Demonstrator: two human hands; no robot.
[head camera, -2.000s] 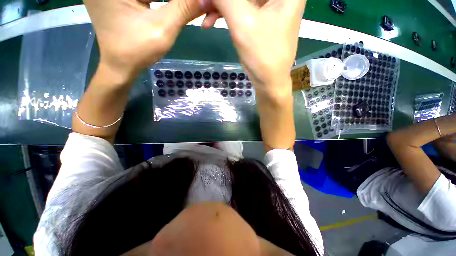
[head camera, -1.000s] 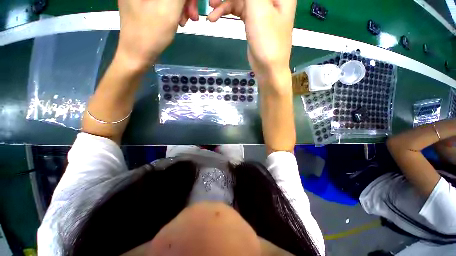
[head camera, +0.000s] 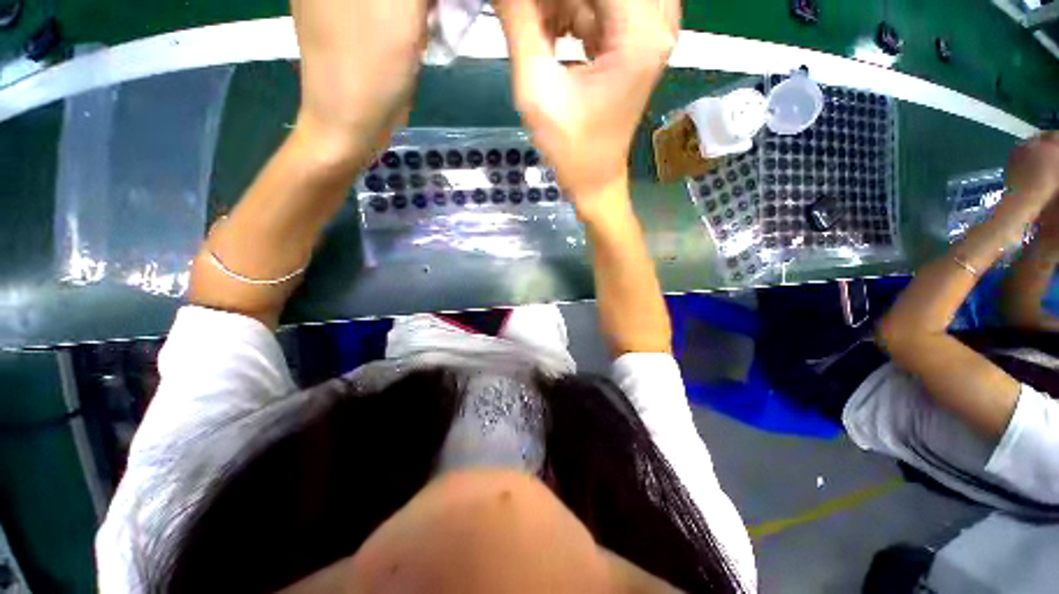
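My left hand (head camera: 362, 70) reaches up over the white belt edge and is cut off by the top of the picture. My right hand (head camera: 592, 93) is beside it, fingers bent, its fingertips near the top edge. A crumpled white piece (head camera: 455, 26), perhaps tissue, shows between the hands against my left hand's fingers; its upper end is out of the picture. Whether my right hand holds anything cannot be told. The clear pad sheet (head camera: 470, 238) with rows of round black pads (head camera: 436, 180) lies below, between my forearms.
A clear bag (head camera: 145, 174) lies at left. At right are larger pad sheets (head camera: 830, 174) with a black unit (head camera: 822, 212), a white bottle (head camera: 729, 120), a round lid (head camera: 795, 103) and a brown block (head camera: 677, 149). Black units ride the green belt (head camera: 848, 26). A coworker's arm (head camera: 958, 273) is at far right.
A white piece now shows between my hands. My right hand's fingers have bent more. The view has shifted and tilted. The coworker's hand is raised higher.
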